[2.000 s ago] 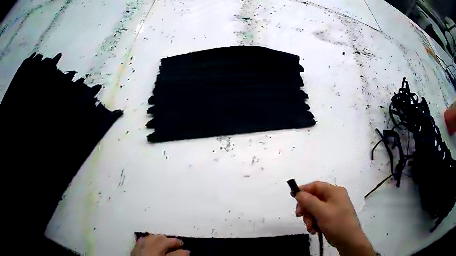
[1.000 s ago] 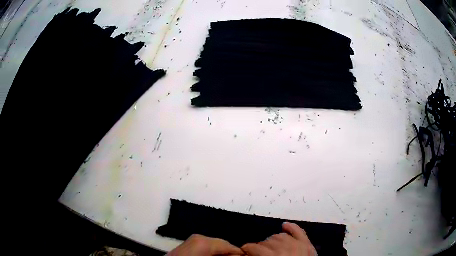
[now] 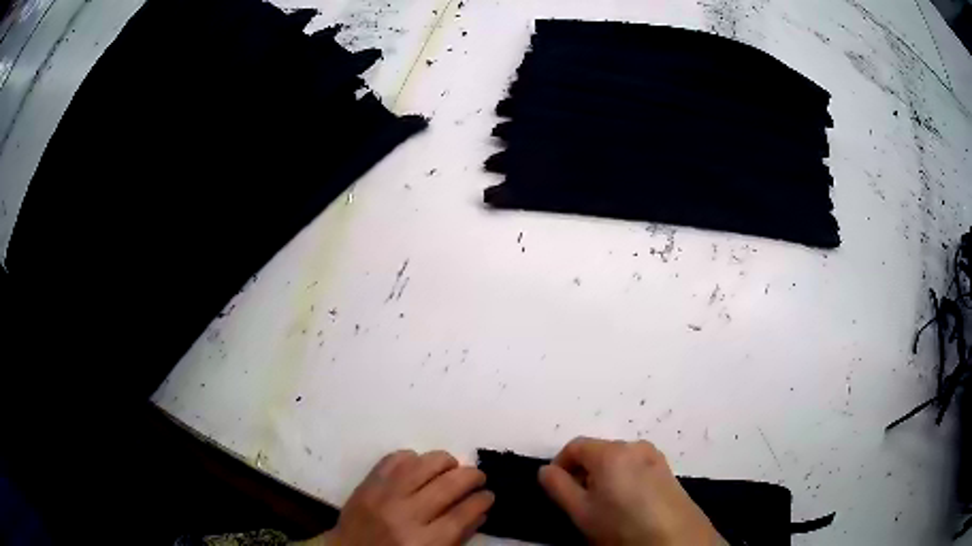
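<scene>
A black fabric band (image 3: 741, 503) lies flat at the bottom edge of the view, partly cut off. My left hand (image 3: 414, 499) is at its left end, with curled fingertips touching the band; whether they grip it is hidden. My right hand (image 3: 624, 491) is over the middle of the band, its thumb and fingers pinched together at the cloth. A narrow black strip (image 3: 815, 524) sticks out past the band's right end. Its remaining length is hidden.
A small stack of black bands (image 3: 666, 133) with jagged ends lies beyond my hands. A large fanned stack (image 3: 181, 203) covers the left side. A tangle of narrow strips (image 3: 951, 341) is cut off at the right edge. The white tabletop (image 3: 512, 341) has lint specks.
The view has shifted, so the stacks sit further right. My right hand no longer holds up a narrow strip; it is at the band. My hands, together one second ago, are now apart.
</scene>
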